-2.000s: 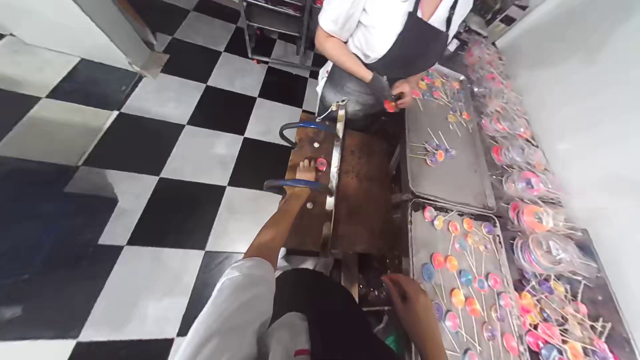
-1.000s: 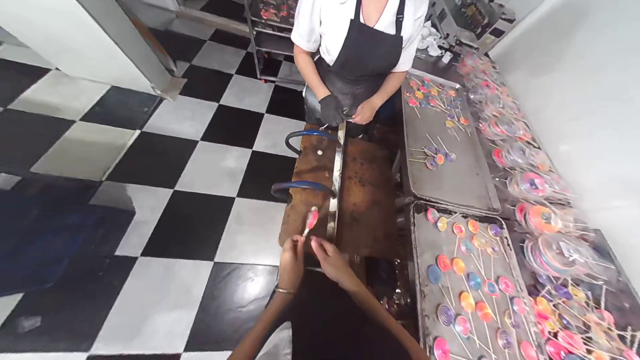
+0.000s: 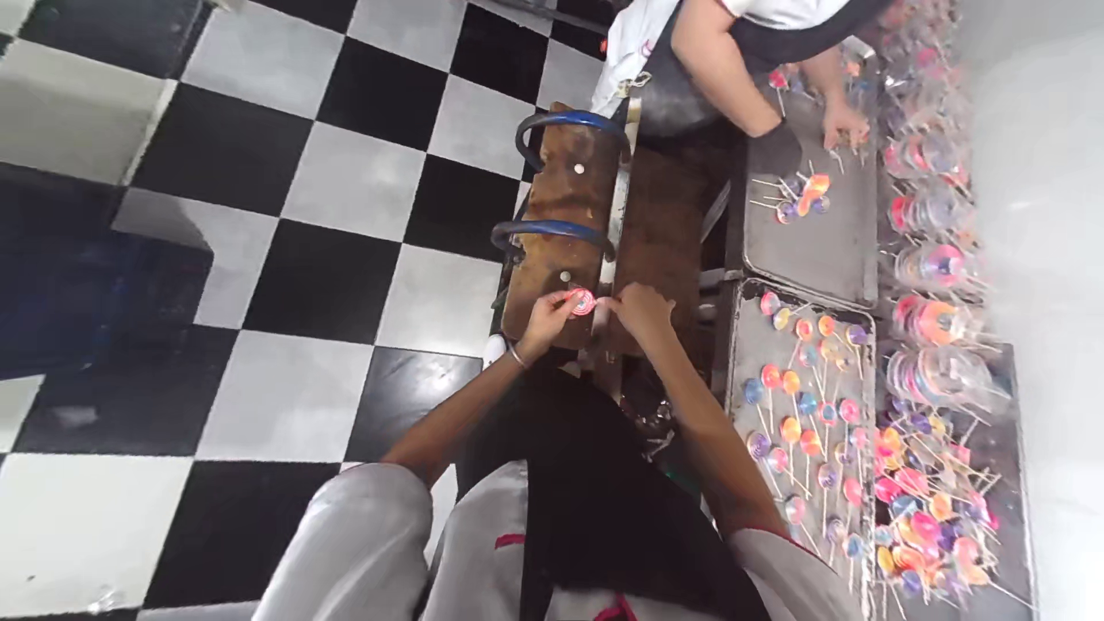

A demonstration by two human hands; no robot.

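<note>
A pink-and-white swirl lollipop (image 3: 583, 302) is held over the near end of a worn wooden board (image 3: 552, 259). The fingers of my left hand (image 3: 550, 317) grip the edge of its round candy. My right hand (image 3: 640, 312) pinches the stick, to the right of the candy. Two blue curved handles (image 3: 556, 228) arch over the board beyond my hands, and a metal strip (image 3: 617, 211) runs along its right side. A small white round knob (image 3: 566, 276) sits on the board just past the lollipop.
To the right, a near metal tray (image 3: 740, 345) holds several lollipops, and a far tray (image 3: 811, 259) holds a small cluster. Clear cups or bags with lollipops (image 3: 940, 263) line the wall above a heap of lollipops (image 3: 927, 517). A co-worker's gloved hand (image 3: 776, 148) and bare hand (image 3: 845, 125) are over the far tray.
My hands have moved apart, with the lollipop now between them. The co-worker's hands have moved from beside the board's far end to the far tray. The view has shifted.
</note>
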